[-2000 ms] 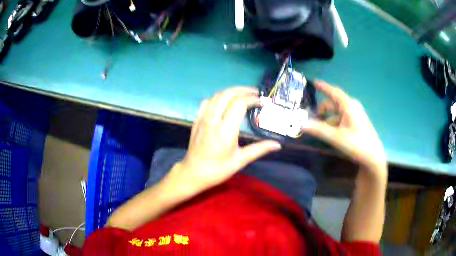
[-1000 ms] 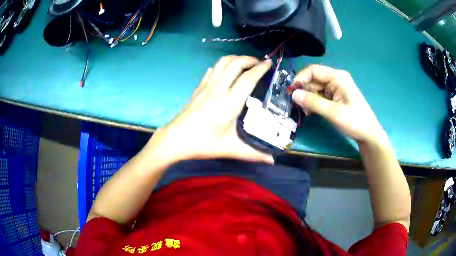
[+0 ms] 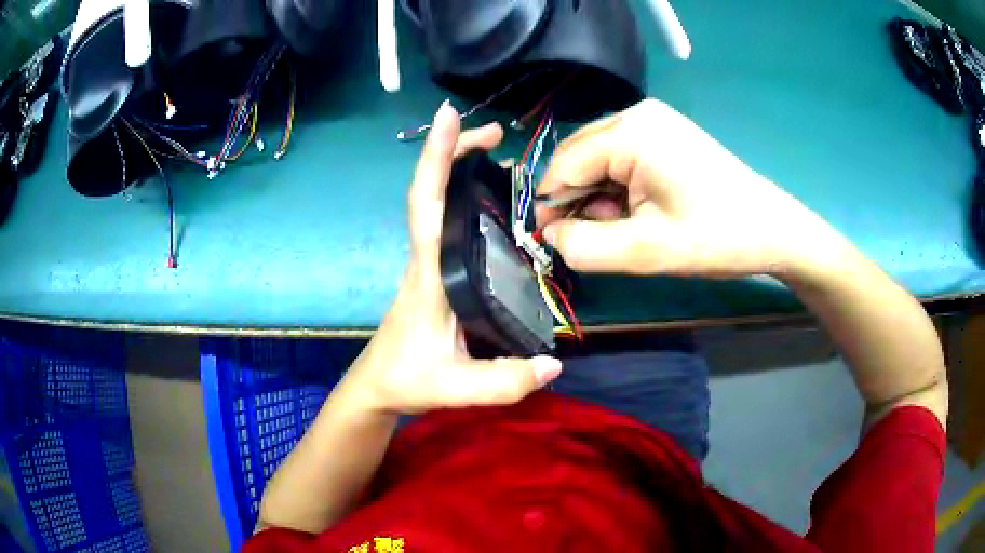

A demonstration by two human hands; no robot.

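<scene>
My left hand [image 3: 416,313] holds the black camera module [image 3: 467,254], tilted up on its side near the bench edge, thumb at its lower end. Its open back with a pale plate [image 3: 511,283] faces right. Wire leads [image 3: 527,194] in red, blue and white run from the black mouth of the camera housing [image 3: 540,54] to the module. My right hand [image 3: 637,200] pinches at the module's back with finger and thumb, by a small white plug and a red one. A thin dark tool seems to lie in its fingers. Yellow and red wires bulge at the module's lower right.
A second black housing [image 3: 173,65] with hanging wires [image 3: 216,162] stands at the upper left. White antennas [image 3: 388,49] stick out at the housings. Black modules lie at the far left [image 3: 22,108] and far right [image 3: 931,65]. Blue crates [image 3: 265,405] stand below the bench edge.
The module has been lifted and turned from lying flat to standing on its side. My right hand has moved left with it, and the housings show further left in view.
</scene>
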